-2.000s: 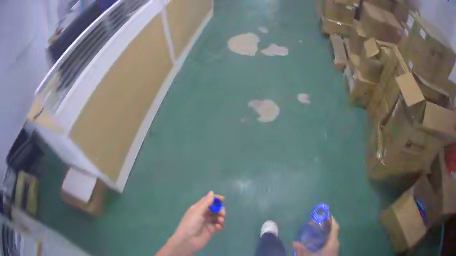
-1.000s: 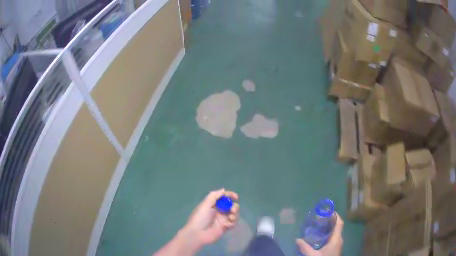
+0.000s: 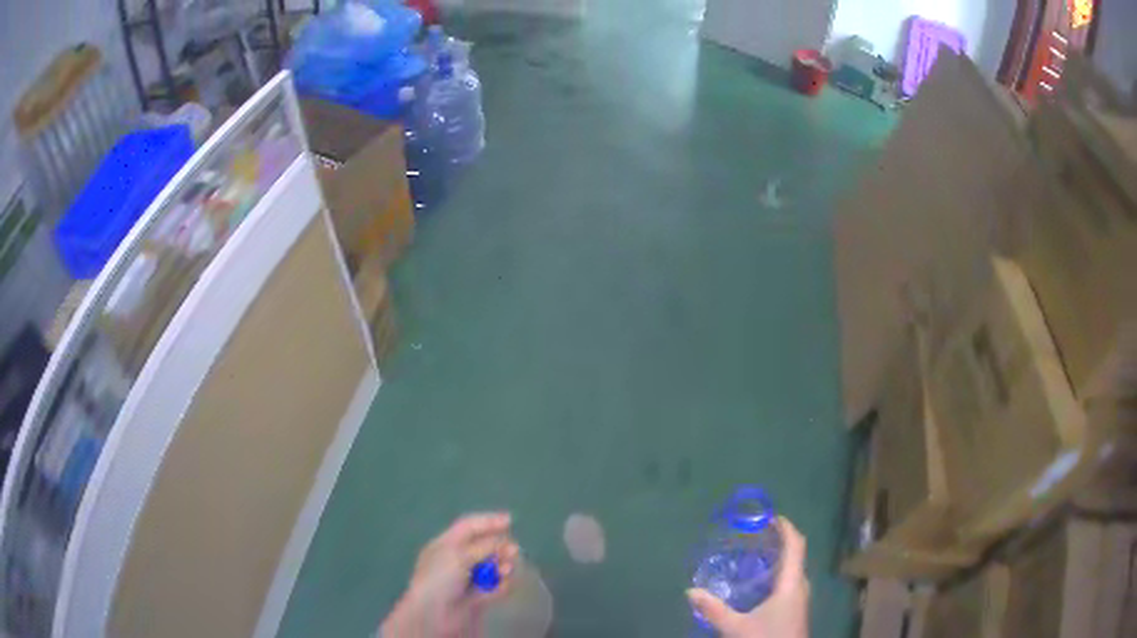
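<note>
My right hand (image 3: 771, 598) holds a clear bluish water bottle (image 3: 733, 567) at the lower right of the head view. The bottle is upright to slightly tilted, and its open mouth with a blue neck ring faces up. The lower part of the bottle is cut off by the frame edge. My left hand (image 3: 451, 576) holds a small blue bottle cap (image 3: 485, 575) between its fingers at the lower centre-left, apart from the bottle.
A tan partition with a white frame (image 3: 225, 436) stands on the left. Flattened and stacked cartons (image 3: 997, 374) line the right. Large water jugs (image 3: 451, 112), blue bags (image 3: 355, 62) and a carton (image 3: 364, 168) are ahead left. A red bucket (image 3: 810, 72) stands far ahead.
The view has moved forward along the green floor; jugs, blue bags and the red bucket now show. My left hand has turned, with the cap lower and less visible. Both hands keep their holds.
</note>
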